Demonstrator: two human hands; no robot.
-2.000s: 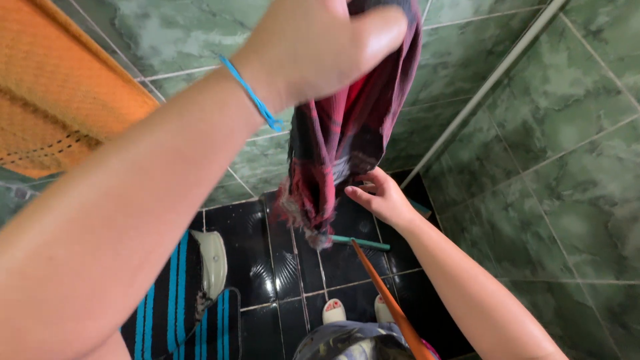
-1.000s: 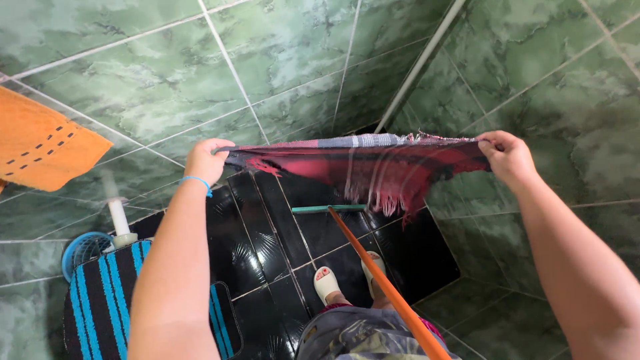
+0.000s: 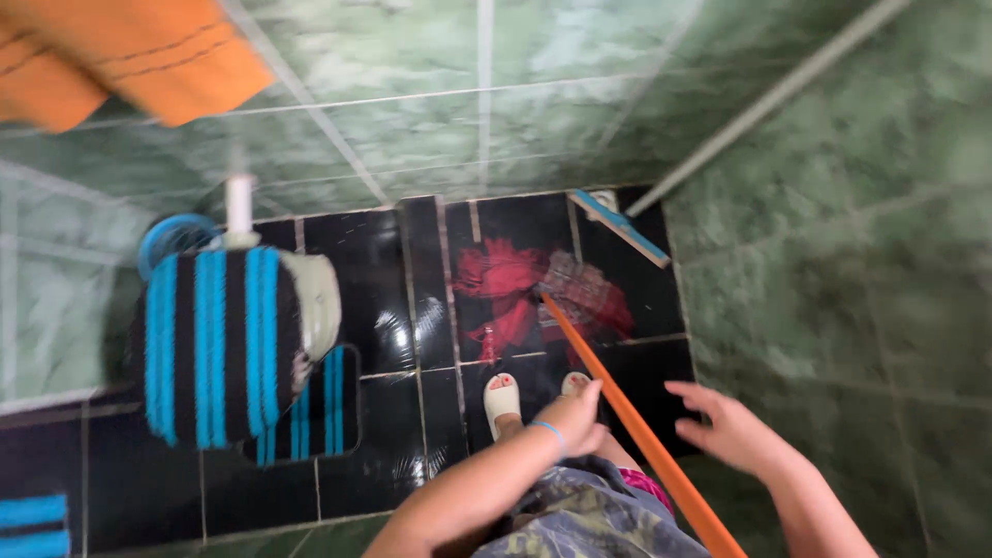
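A red and grey fringed cloth [image 3: 504, 271] lies bunched on the black tiled floor, around the lower end of an orange pole [image 3: 620, 403]. The crosspiece at the pole's foot is hidden by the cloth, if it is there. My left hand [image 3: 575, 418], with a blue band at the wrist, is at the left side of the pole; whether its fingers touch the pole is not plain. To the right of the pole my right hand [image 3: 717, 422] is held in the air with fingers apart and nothing in it.
A blue squeegee-like head [image 3: 620, 226] lies by the far right corner. At left stand a toilet with a blue-striped black cover [image 3: 213, 349], a matching mat [image 3: 337, 403] and a blue basket [image 3: 174, 236]. An orange towel [image 3: 178, 62] hangs upper left. Green tiled walls [image 3: 837, 271] enclose the floor.
The cloth, stretched between both hands a second ago, is now on the floor, let go. Both hands have come down and closer together, beside the orange pole.
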